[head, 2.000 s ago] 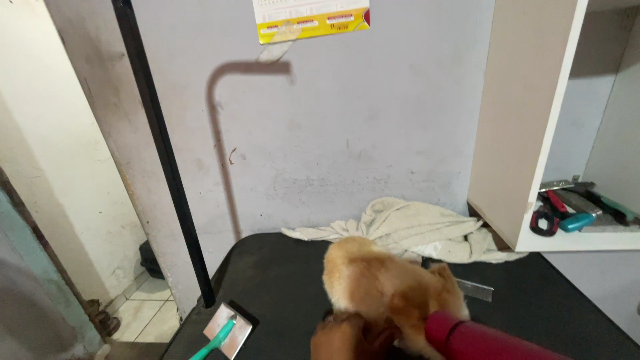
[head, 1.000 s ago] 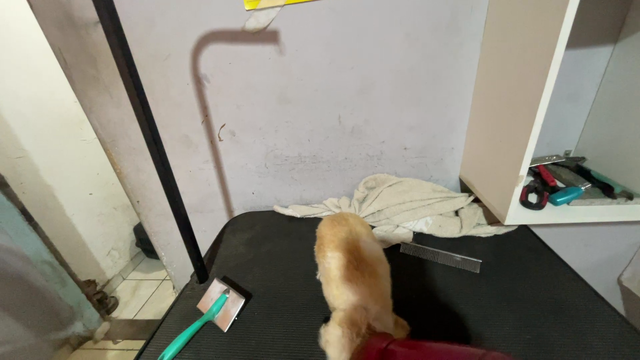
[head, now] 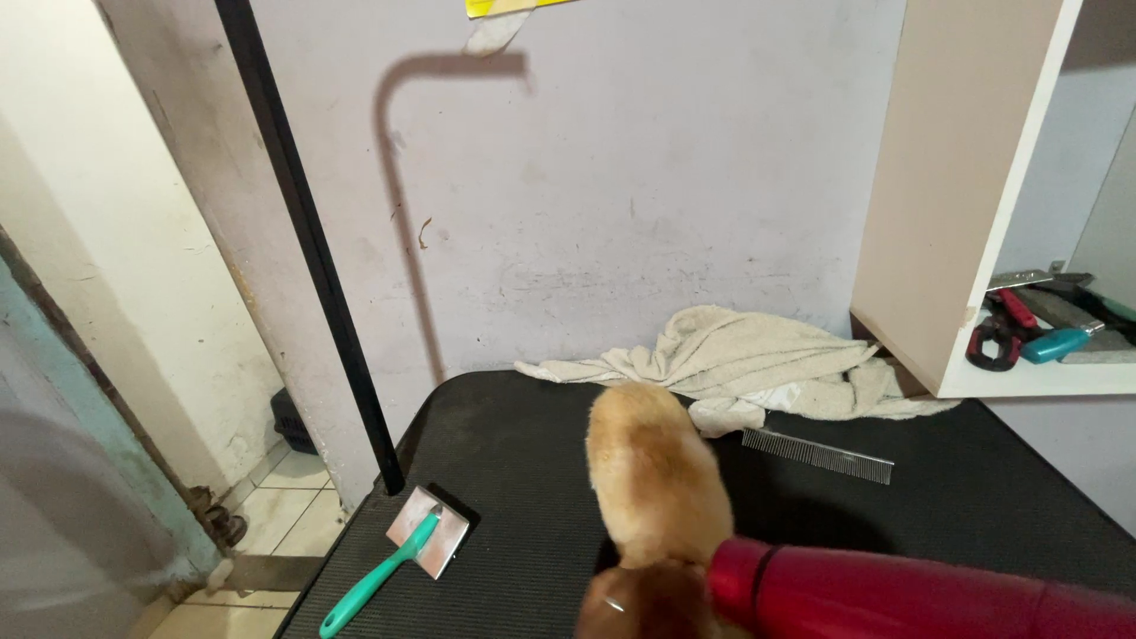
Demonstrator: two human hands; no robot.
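A small tan-furred dog point(head: 661, 479) is on the black ribbed grooming table point(head: 515, 497), its rounded rear toward the wall and its near end cut off at the bottom edge. My left hand point(head: 646, 603), blurred and partly out of frame, is on the dog's near end; its fingertips are hidden. From the right, the red barrel of what looks like a dryer point(head: 896, 586) reaches to the dog's side. Its handle is out of frame, and my right hand does not show. A metal comb point(head: 816, 454) lies right of the dog.
A slicker brush with a green handle point(head: 382, 575) lies at the table's left side, near a black upright post point(head: 306, 222). A crumpled cream towel point(head: 754, 355) lies along the wall. The white shelf point(head: 1029, 382) at right holds several grooming tools.
The dog has turned from lying crosswise to having its rear toward the wall. The comb, partly covered two seconds ago, shows whole. The red barrel has moved relative to the dog.
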